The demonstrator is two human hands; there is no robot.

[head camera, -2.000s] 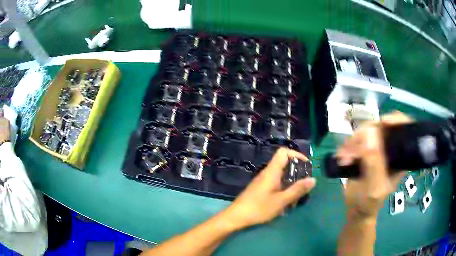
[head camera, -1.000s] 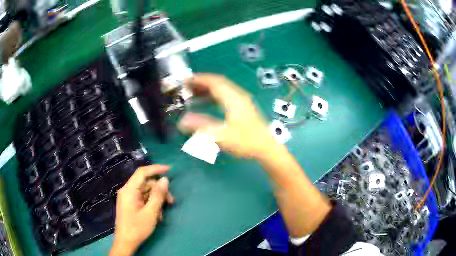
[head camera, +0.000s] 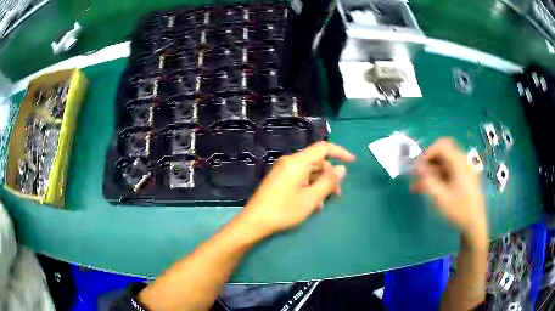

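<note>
My left hand is over the lower right edge of the black blister tray, fingers curled, thumb and index tips slightly apart; I see nothing between them. My right hand is blurred, fingers bent together, just right of a small white paper or cloth; whether it holds something cannot be told. Dark modules fill most of the tray's pockets; several pockets at the lower right are empty. A dark upright shape, likely the electric screwdriver, is between tray and feeder.
The screw feeder stands behind the white piece. Loose clear-framed wired parts lie right of my right hand. A yellow box of small parts is at left. A blue bin is lower right, dark stacked trays far right.
The screwdriver has left my right hand since the oldest frame. My right hand has moved from the feeder to beside the white piece. The view has swung right, then back left.
</note>
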